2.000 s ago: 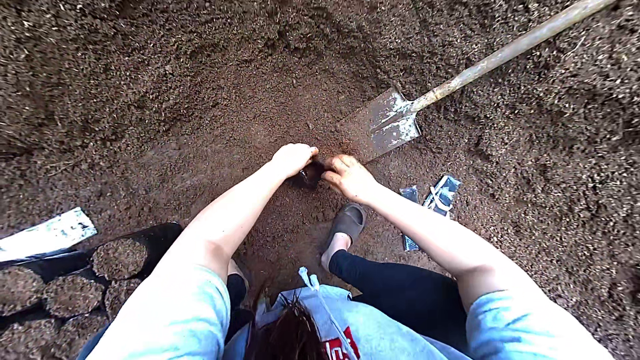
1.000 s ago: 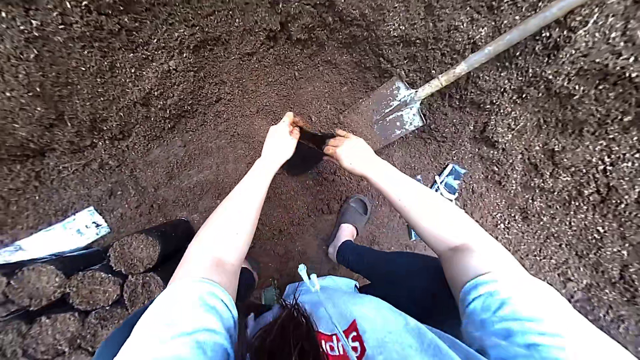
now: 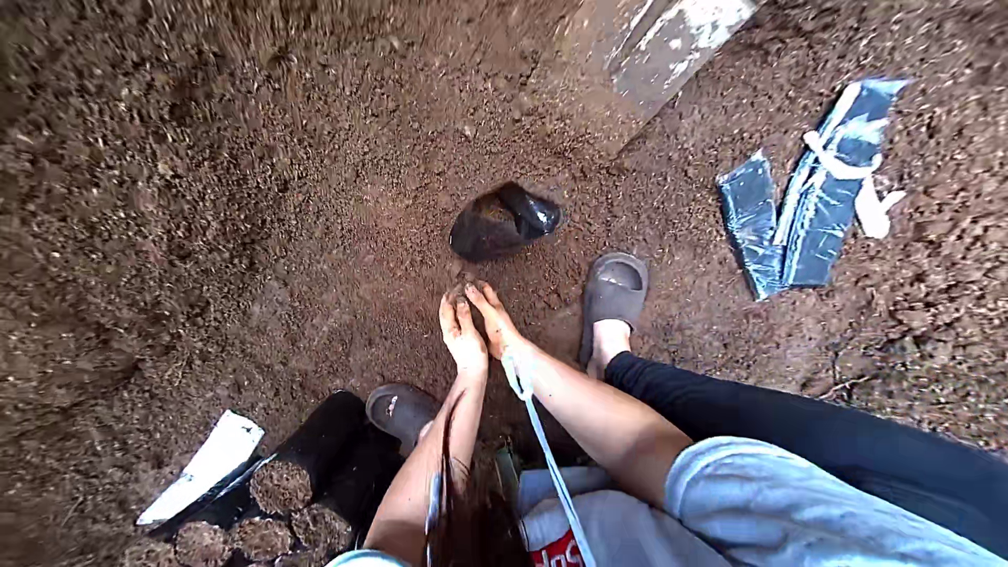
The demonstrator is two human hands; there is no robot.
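Note:
A black plastic grow bag (image 3: 490, 228) lies on the loose brown soil in the middle of the view, its mouth partly spread. Just below it are my left hand (image 3: 463, 327) and my right hand (image 3: 494, 319), side by side with palms facing and fingers pointing toward the bag. Neither hand touches the bag. Soil marks the fingertips, and nothing shows in either hand. The hands are close together; whether they touch is hard to tell.
At the top right a shovel blade (image 3: 669, 59) rests on soil. Flat black bags (image 3: 831, 189), one bundle tied with white string, lie right. Lower left, several soil-filled bags (image 3: 281, 487) stand beside a white strip (image 3: 206, 465). My clogs (image 3: 617, 285) flank the hands.
Both hands have let go of the black bag, which they held one second ago, and have come together nearer my body. The view has shifted markedly.

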